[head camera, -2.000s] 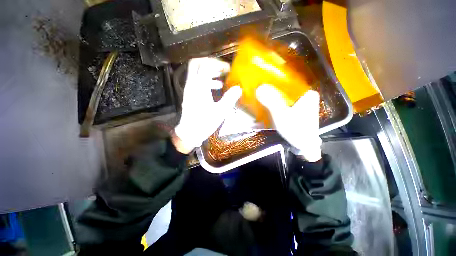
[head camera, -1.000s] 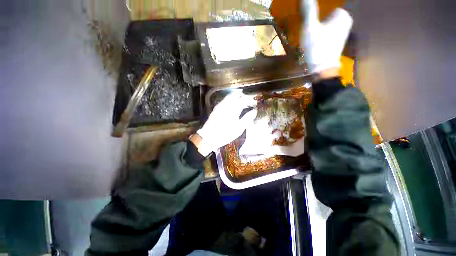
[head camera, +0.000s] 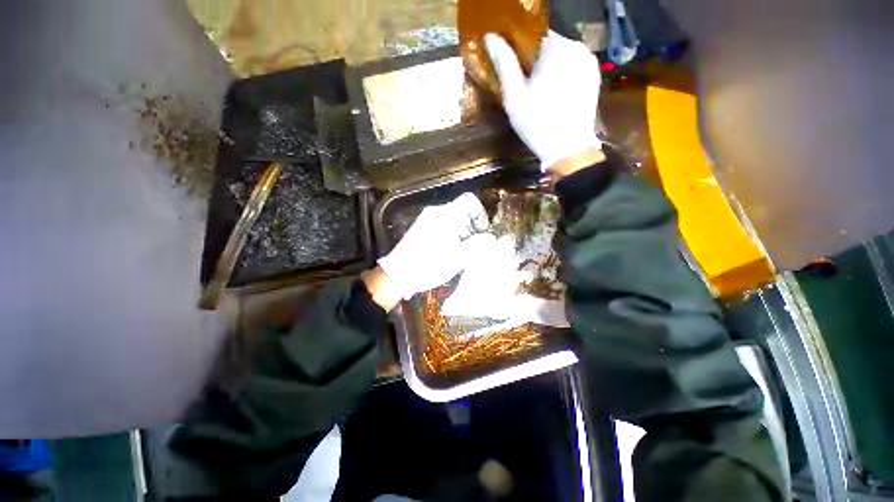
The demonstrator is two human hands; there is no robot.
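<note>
My right hand (head camera: 552, 98), in a white glove, holds an orange sheet (head camera: 498, 27) at the top centre, above the right end of the solder pot (head camera: 417, 147). Its thumb lies over the sheet's face, and the sheet is cut off by the top edge. My left hand (head camera: 436, 243), also white-gloved, rests with curled fingers on a crumpled, stained cloth (head camera: 482, 284) in the tray (head camera: 487, 384). Whether it grips the cloth I cannot tell. Thin copper wire pieces (head camera: 471, 348) lie in the tray's near part. No wound part is clearly visible.
A black dross tray (head camera: 294, 221) with grey crumbs and a tan scraper (head camera: 242, 235) stands at left. A long orange strip (head camera: 701, 201) stands at right. A blue-grey handled tool (head camera: 620, 34) lies at the upper right. Grey panels flank both sides.
My right hand first left the tray with the orange sheet, then moved left towards the pot. My left hand stays over the tray, now on the cloth. The camera view has shifted.
</note>
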